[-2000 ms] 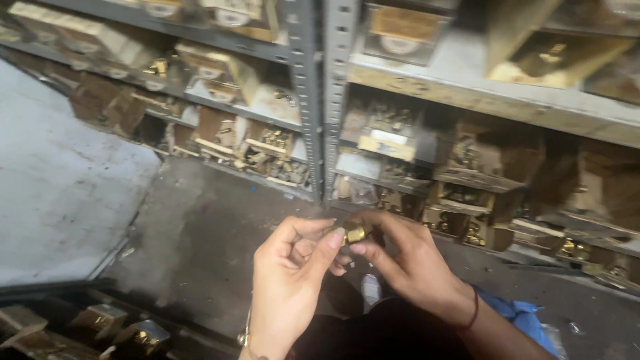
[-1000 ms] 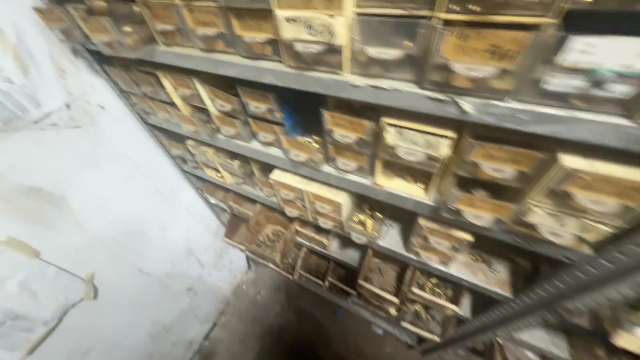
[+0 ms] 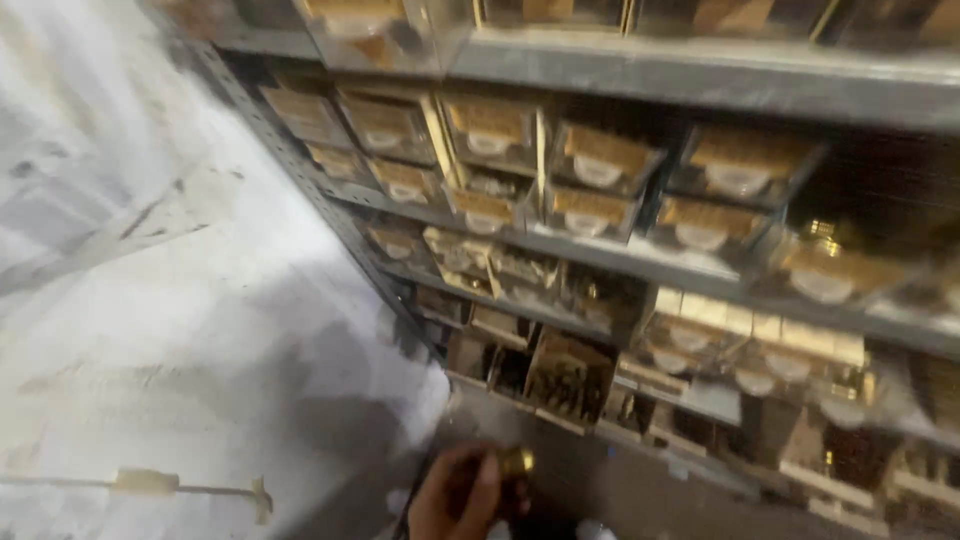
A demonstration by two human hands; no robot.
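Observation:
At the bottom of the view my left hand (image 3: 459, 491) is closed on a small brass fitting (image 3: 517, 460), which sticks out to the right past the thumb. The picture is blurred, so the exact form of the fitting cannot be told. My right hand is not in view. Above and to the right of my left hand stand open parts bins; one wooden bin (image 3: 568, 382) holds many small dark and brass-coloured pieces.
A grey metal shelving rack (image 3: 660, 86) carries rows of clear-fronted drawers (image 3: 600, 157) with brown labels. More brass parts (image 3: 825, 238) lie on a middle shelf. On the left rises a stained white wall (image 3: 225, 345) with a taped cord. Dark floor (image 3: 637, 487) shows below the rack.
Two seconds ago both hands were at a brass fitting; now only my left hand shows with one. The view has swung a long way to the white wall and shelving.

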